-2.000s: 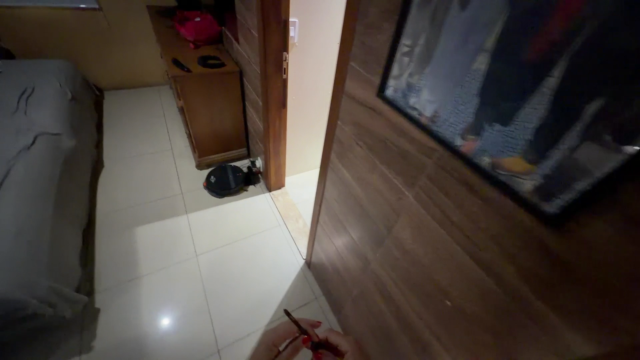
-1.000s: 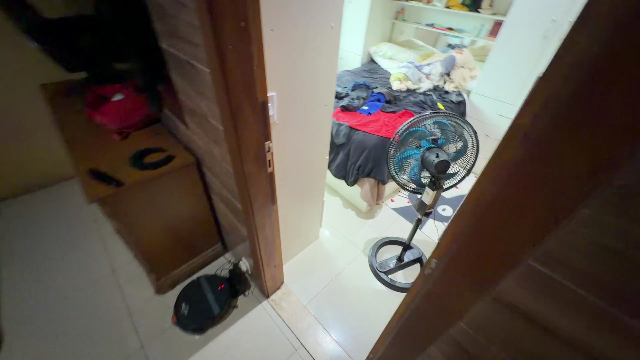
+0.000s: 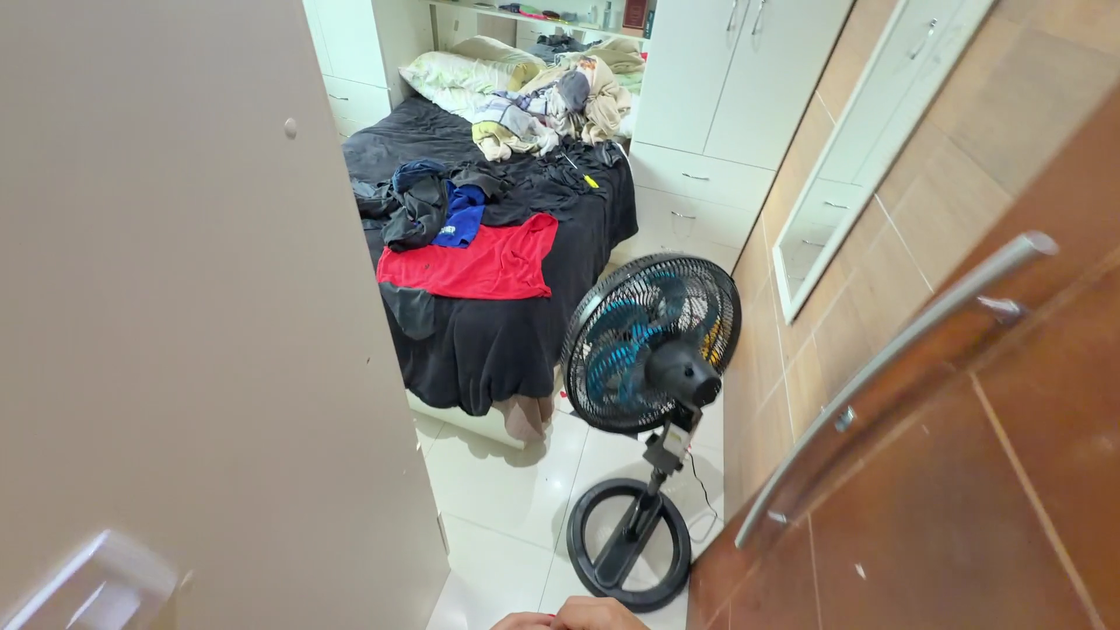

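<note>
At the bottom edge of the head view, my left hand (image 3: 523,621) and my right hand (image 3: 598,614) are close together, cut off by the frame. Their fingers are mostly out of sight, and whether they hold anything cannot be seen. Just beyond them stands a black pedestal fan (image 3: 652,346) with blue blades, on a ring-shaped base. Behind the fan is a bed with a dark cover (image 3: 490,350). On it lie a red cloth garment (image 3: 477,262), a blue garment (image 3: 462,214), dark clothes and a heap of crumpled bedding (image 3: 551,109).
A wooden door (image 3: 980,455) with a long curved metal handle (image 3: 875,367) is at the right. A pale wall or panel (image 3: 262,306) fills the left. White cabinets (image 3: 726,96) stand beyond the bed, and a white-framed mirror (image 3: 840,192) hangs on the right wall. A cord trails behind the fan.
The view has moved from the hallway to the bedroom doorway, and the fan and bed appear nearer. Two seconds ago my hands held a small slender object, which is not visible now.
</note>
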